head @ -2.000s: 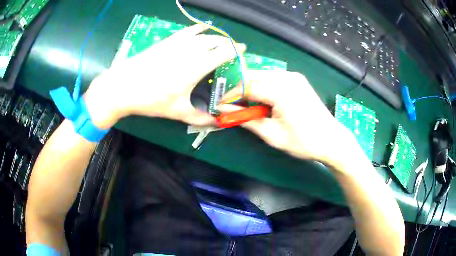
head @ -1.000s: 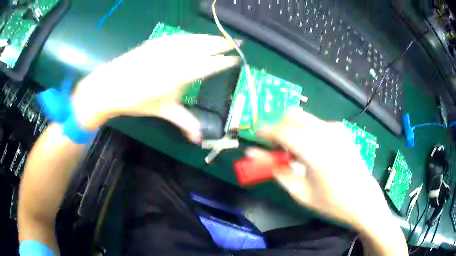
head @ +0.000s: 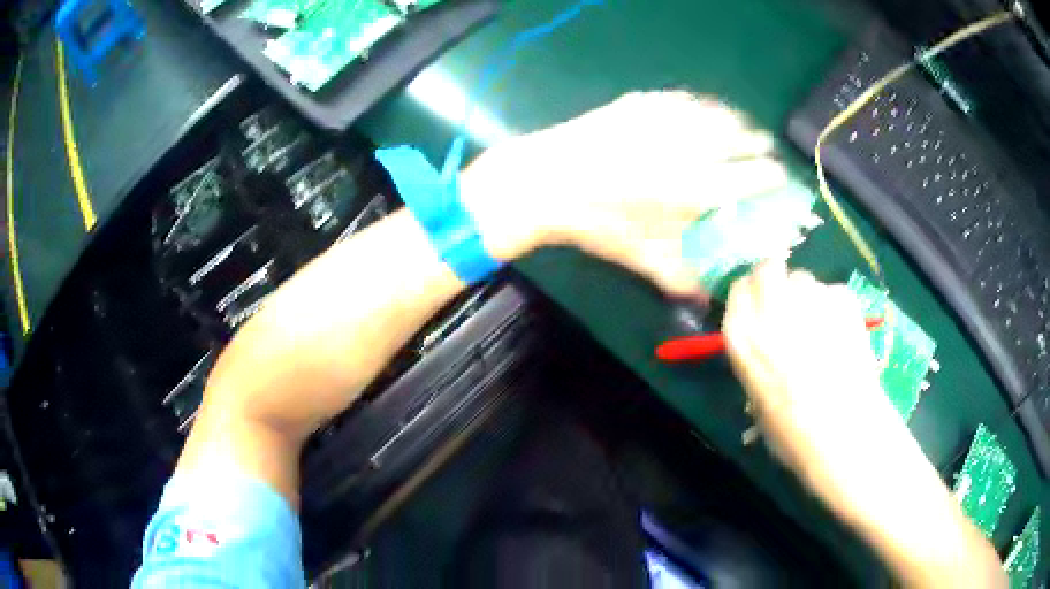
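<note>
My left hand (head: 622,190), blurred, with a light-blue strap on its wrist, grips a green circuit board (head: 748,236) between fingers and thumb. My right hand (head: 800,334) is at the board's near edge and holds a red stick (head: 691,346), which pokes out on both sides of the hand. A small dark part below my left thumb is too blurred to name. Another circuit board (head: 906,351) lies on the green mat just right of my right hand, and a thin yellow-grey cable (head: 841,207) runs down to it.
A black tote (head: 127,334) with rows of boards stands at left. A black tray (head: 345,109) holds loose boards at upper left. A keyboard (head: 944,196) lies at right. More boards (head: 987,477) lie at lower right. A blue cord crosses the mat.
The view has swung left, bringing the tote and tray further in. A board now shows in my left hand, in place of the black object beside it. My right hand has come close to my left.
</note>
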